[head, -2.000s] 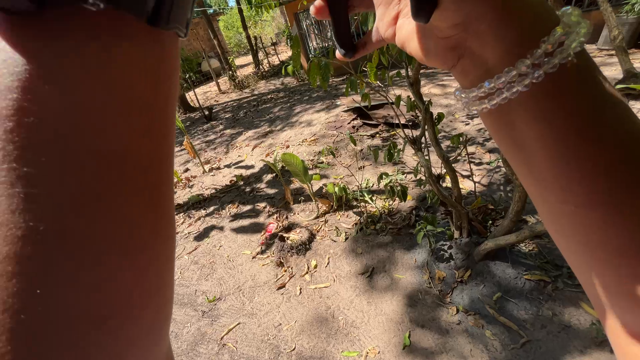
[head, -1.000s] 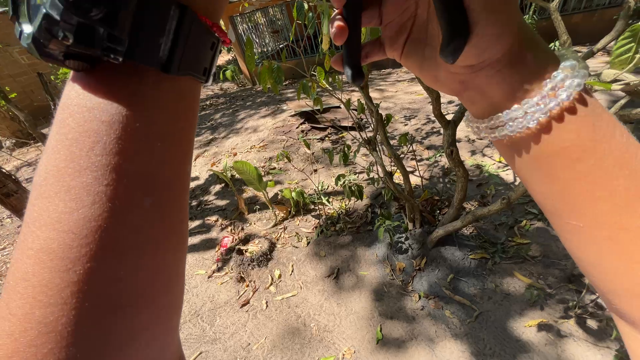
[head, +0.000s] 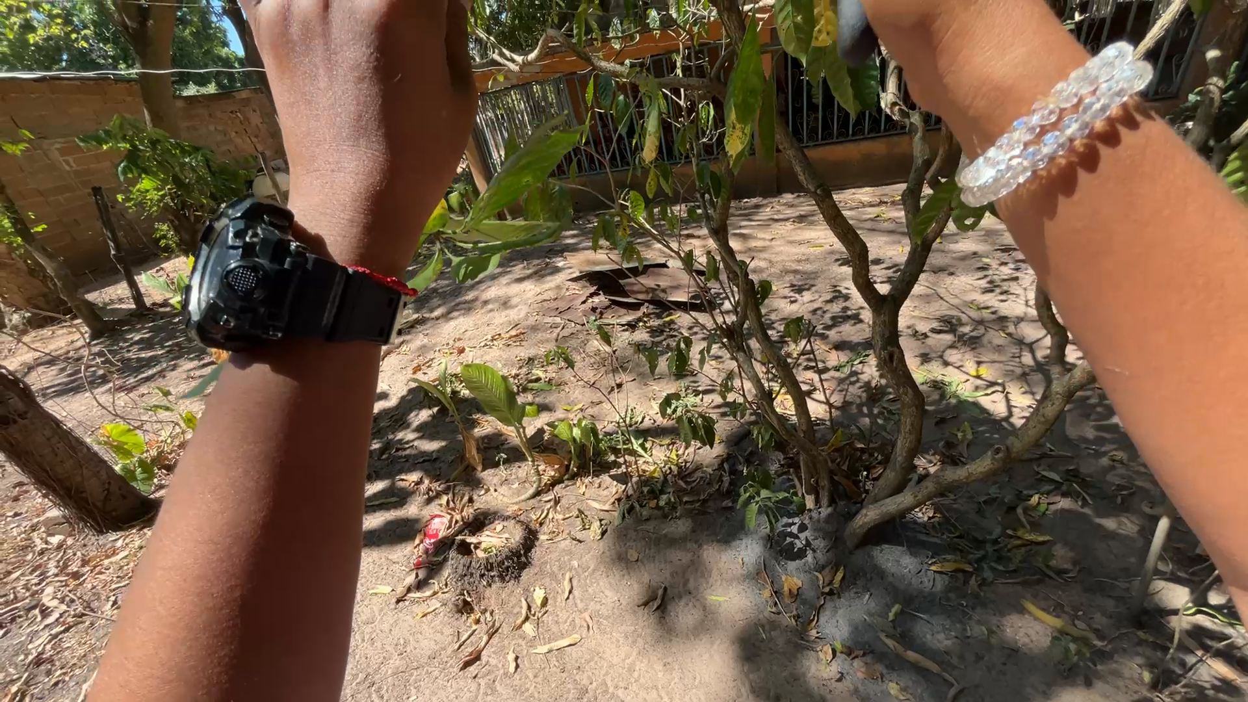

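My left hand (head: 369,88) is raised at the top left, a black watch (head: 255,278) and a red cord on its wrist. Its fingers run past the top edge, beside a leafy green sprig (head: 517,210); whether they hold it cannot be told. At the top right, my right hand (head: 941,44) wears a clear bead bracelet (head: 1058,122). A dark, rounded tool end (head: 856,34) shows beside this hand, most of it out of view. Between the arms stand the thin branches of a shrub (head: 892,361), with green and yellowing leaves near the top.
Low plants (head: 497,395), a fibrous stump (head: 490,548) with red litter (head: 431,536) and a rusty metal sheet (head: 653,283) lie on the sandy ground ahead. A tree trunk (head: 58,453) leans at left. Behind are a brick wall (head: 58,156) and a barred fence (head: 838,107).
My left hand has come into view at the top left. The dark tool handles seen in my right hand earlier are now mostly out of frame. The view has shifted, showing more shrub and fence.
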